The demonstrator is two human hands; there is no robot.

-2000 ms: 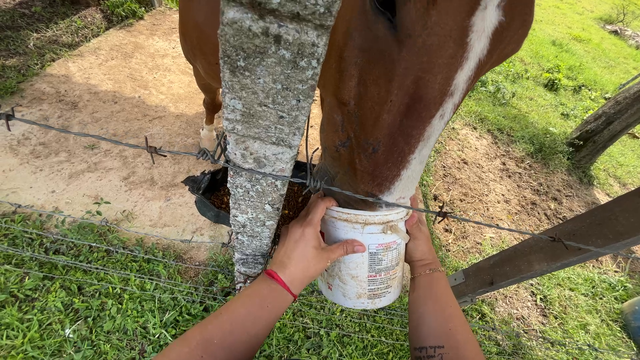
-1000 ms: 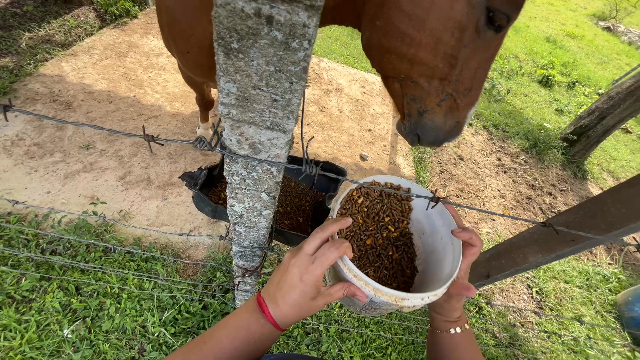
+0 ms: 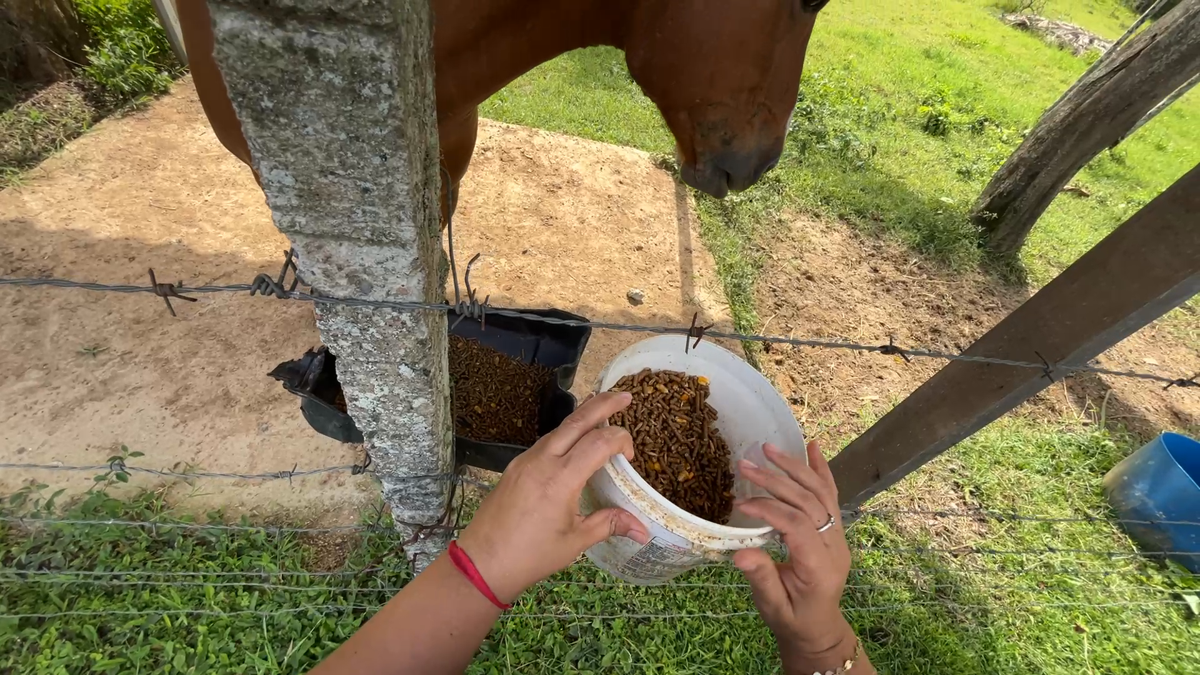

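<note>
A white plastic bucket (image 3: 761,403) is tilted, its mouth toward me, with brown pelleted feed (image 3: 677,441) and some yellow bits heaped on its left side. My left hand (image 3: 555,487) grips the bucket's left rim, fingertips over the edge by the feed. My right hand (image 3: 797,544) is at the lower right rim, fingers spread over it and the thumb outside. Beyond the fence, a brown horse (image 3: 722,84) has its muzzle above and behind the bucket. A black trough (image 3: 534,339) holding similar feed lies on the ground left of the bucket, partly hidden by the post.
Barbed wire (image 3: 600,325) runs across the view, close to the bucket's far rim. A rough concrete post (image 3: 356,187) rises at left. A slanting brown post (image 3: 1041,328) and a blue bucket (image 3: 1162,492) are at right, with a tree trunk (image 3: 1069,131) beyond.
The horse's muzzle was in the bucket two seconds ago; it has lifted away and is now farther from it. The bucket has tipped, and the fingers of my right hand have moved over its rim.
</note>
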